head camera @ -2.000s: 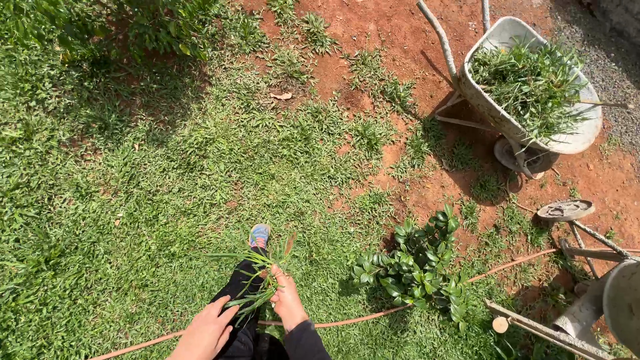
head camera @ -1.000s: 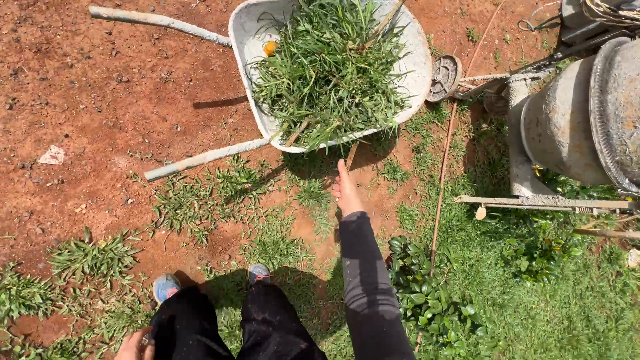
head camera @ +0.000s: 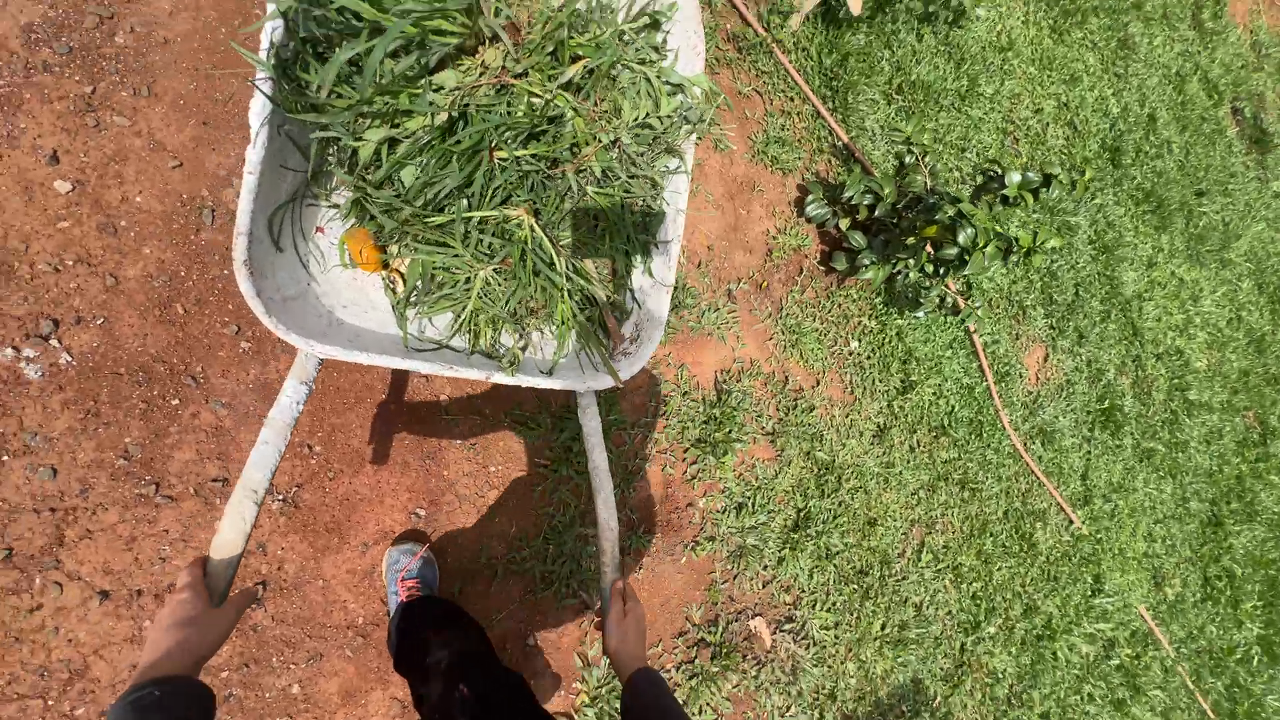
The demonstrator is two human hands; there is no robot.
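A white-coated wheelbarrow [head camera: 340, 335] stands in front of me, its tray heaped with pulled grass and weeds [head camera: 500, 170]. An orange piece, perhaps fruit [head camera: 362, 250], lies against the heap at the left side of the tray. My left hand [head camera: 190, 622] is on the end of the left handle [head camera: 262, 460], its thumb stretched out to the right. My right hand [head camera: 626, 632] is closed around the end of the right handle [head camera: 600, 480]. The wheel is hidden from view.
Red soil with small stones [head camera: 120, 330] lies to the left, green lawn [head camera: 1150, 350] to the right. A leafy shrub [head camera: 930, 225] grows right of the wheelbarrow. A thin brownish hose [head camera: 1010, 430] runs past it through the grass. My shoe [head camera: 410, 572] is between the handles.
The clump of plants in my hands two seconds ago is no longer there. Both hands have come onto the wheelbarrow handles. The view has swung round strongly.
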